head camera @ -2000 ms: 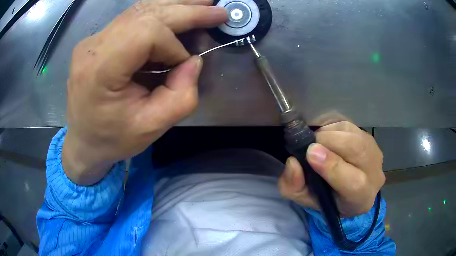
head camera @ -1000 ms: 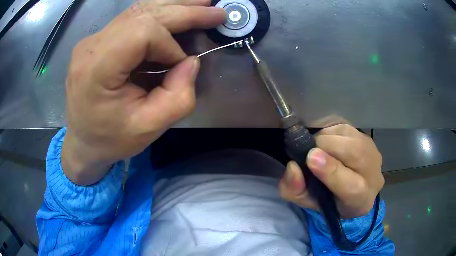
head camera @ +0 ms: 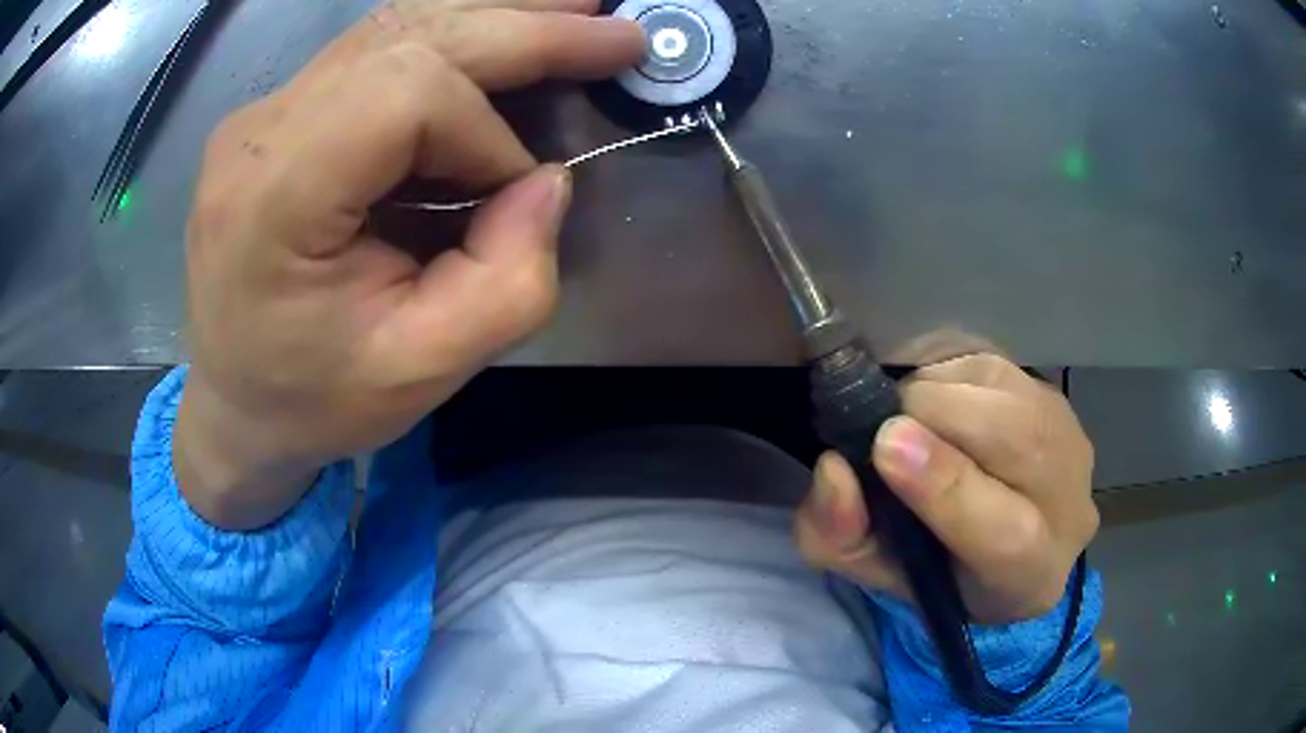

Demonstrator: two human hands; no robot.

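A black disc motor with a silver-white ring and centre lies flat on the metal ledge at the top middle. Small shiny terminals show on its near edge. My left hand pinches a thin solder wire between thumb and a finger, and another fingertip rests on the disc. The wire's end reaches the terminals. My right hand holds the soldering iron by its black handle, like a pen. The iron's tip is at the terminals, by the wire's end.
The brushed-metal ledge ends in a straight front edge before my body. Dark tweezers lie on it at the upper left. The iron's black cord loops by my right wrist. Grey floor shows on both sides below.
The disc and my left hand have shifted very slightly left. The iron's tip has moved slightly with them and stays at the terminals. Both hands keep their holds.
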